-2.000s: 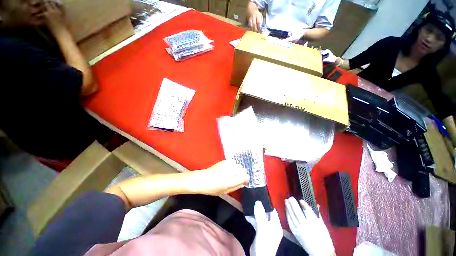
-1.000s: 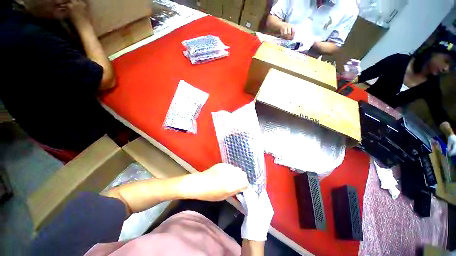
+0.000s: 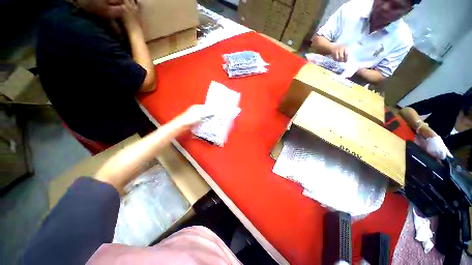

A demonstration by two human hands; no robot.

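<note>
My bare left hand [image 3: 194,115], blurred, reaches across the red table to a bagged unit [image 3: 220,127] and pinches its left edge. This bag overlaps another whitish bag [image 3: 223,96]; where one ends and the other begins is blurred. Only white-gloved fingertips of my right hand [image 3: 352,263] show at the bottom edge, by two black units, one [image 3: 337,235] left of the other [image 3: 375,247]. The rest of that hand is cut off, so its grip is hidden. Empty bubble bags [image 3: 336,176] spill from the tan supply carton [image 3: 352,137].
A small pile of bagged units [image 3: 244,63] lies farther back. A second carton [image 3: 341,90] stands behind the supply carton. Black stock [image 3: 432,181] is heaped at the right beside a white scrap [image 3: 423,230]. An open floor carton [image 3: 189,173] is at lower left. Three people sit around the table.
My left hand has carried the bagged unit forward and left onto the bag lying there. My right hand has left the bag and moved right to the black units. The view has shifted.
</note>
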